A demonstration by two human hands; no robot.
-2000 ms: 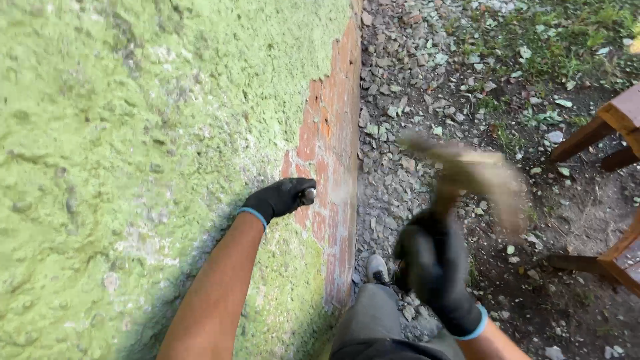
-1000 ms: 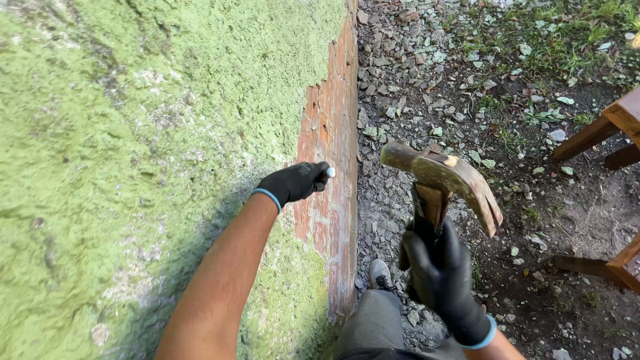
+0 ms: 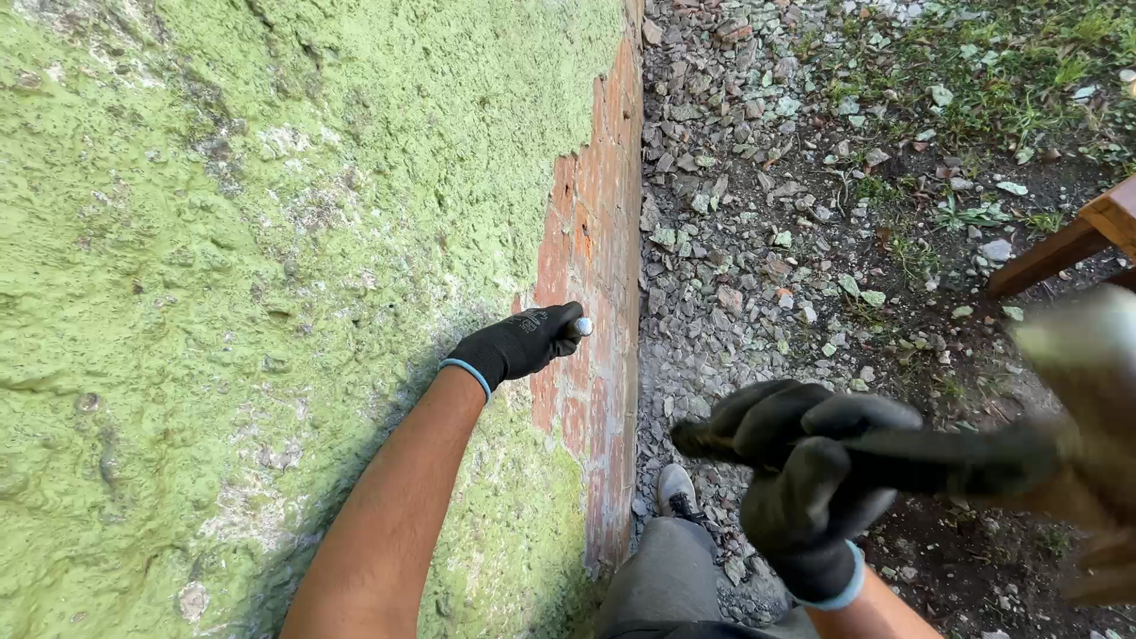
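Note:
My left hand (image 3: 532,340), in a black work glove with a blue cuff, is closed around a metal rod-like tool, likely a chisel (image 3: 582,327); only its pale round end shows. It is held against the wall where green plaster (image 3: 266,266) meets exposed red brick (image 3: 590,257). To the right, my right hand (image 3: 812,470), gloved the same way, grips the dark handle of a claw hammer (image 3: 1087,444). The hammer's head is at the right edge of the view, blurred and partly cut off.
Broken stone and plaster rubble (image 3: 710,231) lies along the foot of the wall. Grass (image 3: 994,80) grows at the upper right. Part of a brown wooden piece of furniture (image 3: 1056,257) stands at the right edge. My shoe (image 3: 676,488) is on the rubble.
The hammer has swung away from the wall to the right, its head now at the view's edge. My left hand stays at the brick with the rod-like tool.

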